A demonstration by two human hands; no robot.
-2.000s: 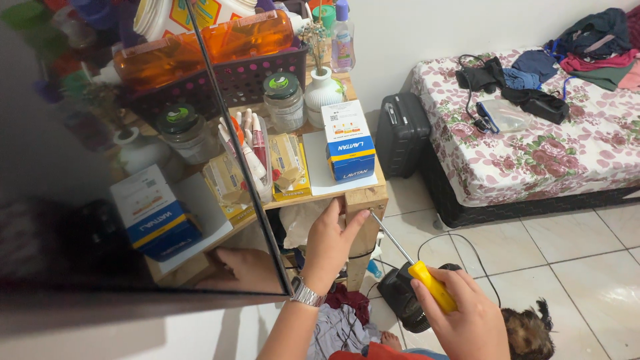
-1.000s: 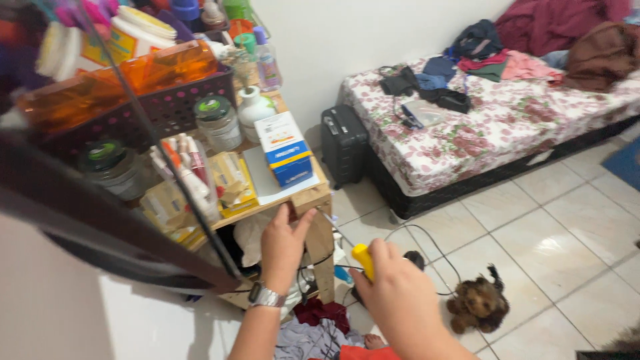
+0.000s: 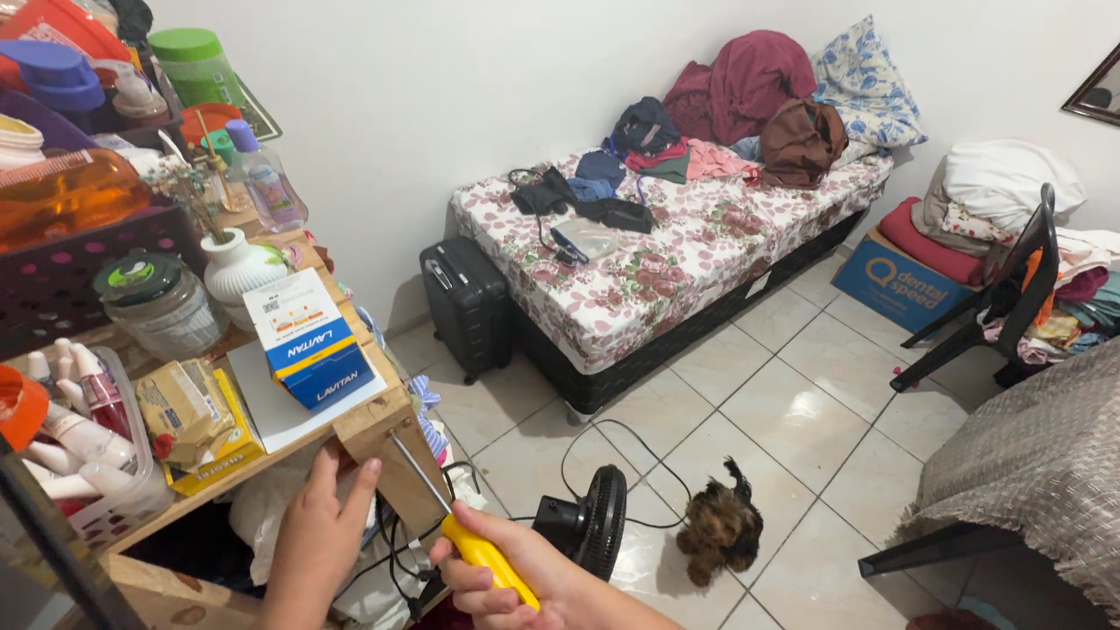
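Note:
My right hand [image 3: 516, 569] is closed around the yellow handle of a screwdriver [image 3: 486, 556]. The shaft runs up and left, its tip at a screw on the corner post of a wooden shelf unit [image 3: 389, 459]. My left hand [image 3: 328, 521] is at the shelf's front edge beside the post, thumb and fingers apart; part of the fingers is hidden at the wood. Above the post, a blue and white Lavitan box [image 3: 306, 337] stands on a white sheet [image 3: 262, 398] on the shelf top.
Left of the box are soap packs [image 3: 188, 420], a tub of nail polish bottles [image 3: 96, 437], a glass jar [image 3: 162, 306] and a white vase [image 3: 241, 271]. A black fan [image 3: 595, 525] with cables and a small dog [image 3: 722, 525] are on the tiled floor. Beyond stand a suitcase [image 3: 468, 306] and bed [image 3: 612, 289].
The view has swung right, showing more of the bed, a chair and a box. Both hands remain at the shelf corner, the right one still holding the screwdriver.

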